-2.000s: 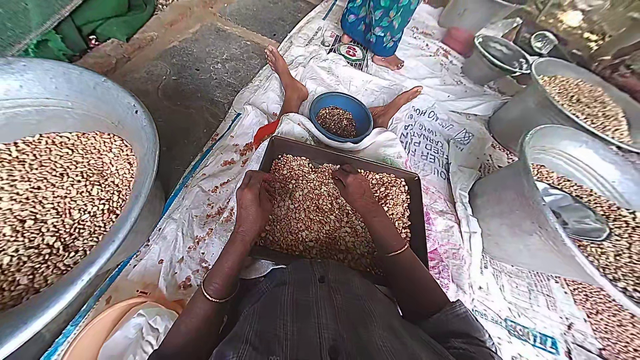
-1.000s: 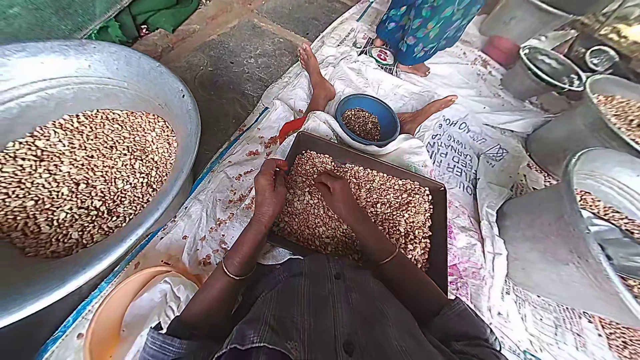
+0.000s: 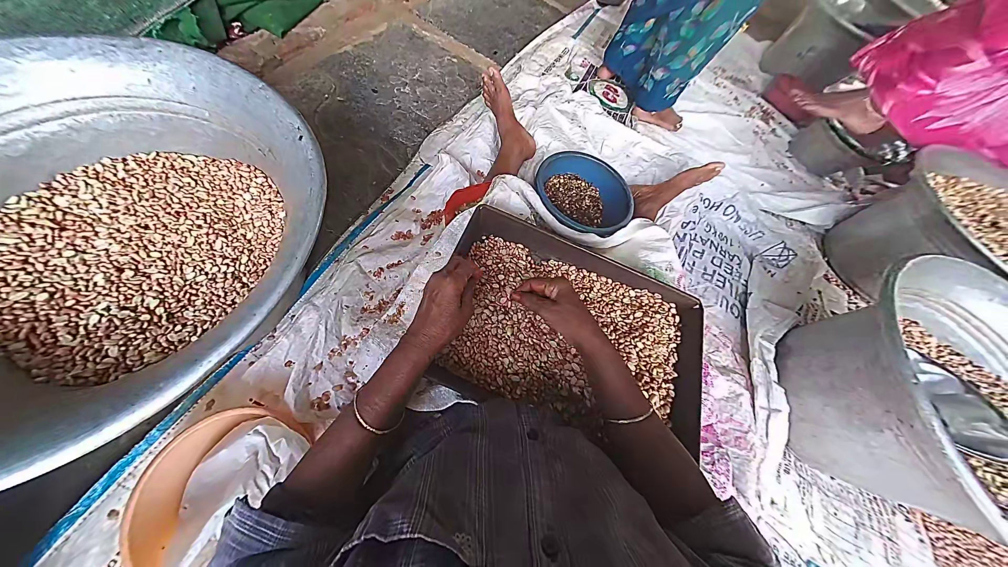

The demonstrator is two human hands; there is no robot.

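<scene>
A dark rectangular tray [image 3: 691, 370] rests on my lap, spread with reddish-brown and pale split nuts or beans [image 3: 630, 315]. At the tray's left side is my left hand [image 3: 450, 299], fingers bent together near the rim; whether it holds a piece cannot be told. My right hand [image 3: 555, 303] is over the upper middle of the heap, thumb and fingertips close together, and any piece between them is too small to make out. Just beyond the tray, between my feet, stands a blue plastic bowl [image 3: 622, 189] with darker small pieces in it.
A big aluminium basin [image 3: 303, 181] of the same pieces stands at left, an orange tub [image 3: 146, 504] below it. Metal pots [image 3: 839, 394] with more pieces line the right. Printed white sacks [image 3: 709, 244] cover the floor. Two people are beyond, one in blue patterned cloth, one in pink.
A person in pink cloth has come into view at the upper right. My right hand has moved off the heap's surface spot it touched near the left hand. The view has shifted left.
</scene>
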